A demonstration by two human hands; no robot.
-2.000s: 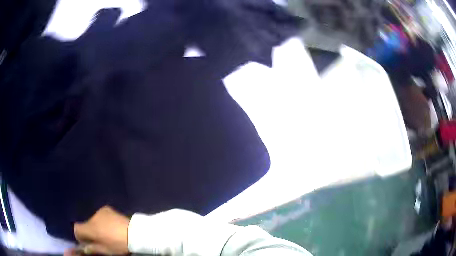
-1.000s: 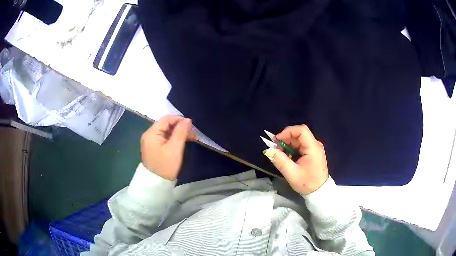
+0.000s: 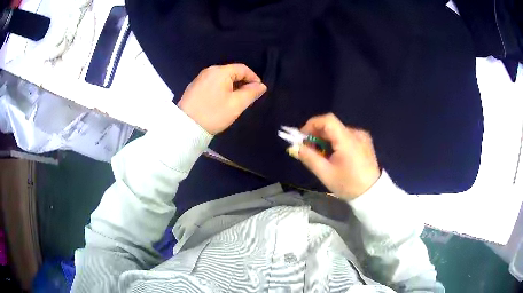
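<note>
A large dark jacket [image 3: 367, 74] lies over most of the white table and hangs over its near edge. My left hand [image 3: 223, 97] is above the jacket left of centre, thumb and fingertip pinched together; no thread can be made out between them. My right hand [image 3: 347, 157] is right of centre, closed on thread snips [image 3: 304, 139] with silver blades pointing left and a green handle. A yellowish patch shows at the right thumb tip. The blades are slightly blurred and touch no visible thread.
A dark phone [image 3: 107, 48] and a pale thread bundle [image 3: 71, 31] lie at the upper left, near a black object [image 3: 27, 24]. Clear plastic [image 3: 63, 120] hangs at the left table edge. Another dark garment [image 3: 498, 28] is at the upper right.
From one second ago, my left hand has moved up and right from the near edge onto the jacket. My right hand and the snips have shifted slightly up and left; the blades look closer together.
</note>
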